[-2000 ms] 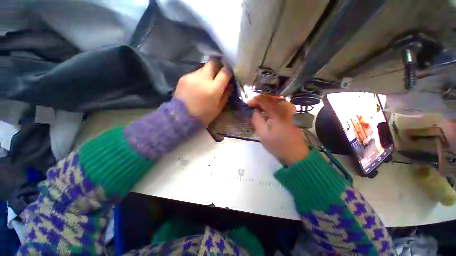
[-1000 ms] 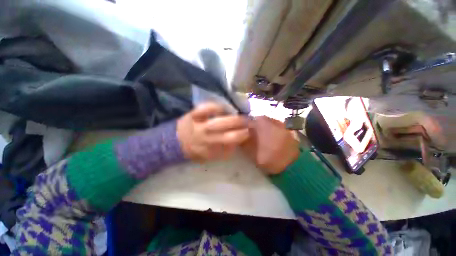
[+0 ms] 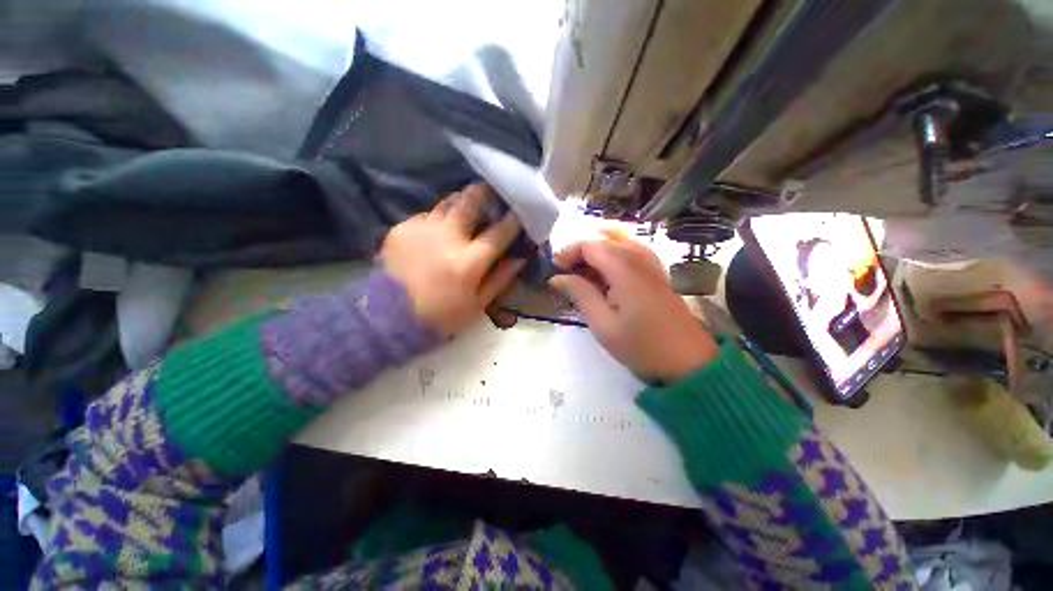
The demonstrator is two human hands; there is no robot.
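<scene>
A garment (image 3: 393, 127) of dark grey and light grey cloth lies left of the sewing machine (image 3: 624, 104), its narrow end close to the needle area. My left hand (image 3: 456, 256) holds that end, fingers on the dark cloth. My right hand (image 3: 629, 294) pinches the edge of the same end with thumb and fingers, just in front of the presser foot area. A light strip of cloth (image 3: 514, 185) stands up between the hands and the machine. The needle is hidden by the right hand and the lamp's glare.
A lit smartphone (image 3: 837, 306) leans on a round black object (image 3: 756, 294) right of my right hand. Teal handles (image 3: 776, 379) lie beside it. A yellowish brush (image 3: 1002, 425) lies at the right. The table's front edge (image 3: 554, 462) has ruler marks. Dark cloth (image 3: 69, 312) hangs at the left.
A second ago my hands were together nearer the front edge. Now they are apart and farther back, the right beside the needle area, with the cloth end between them.
</scene>
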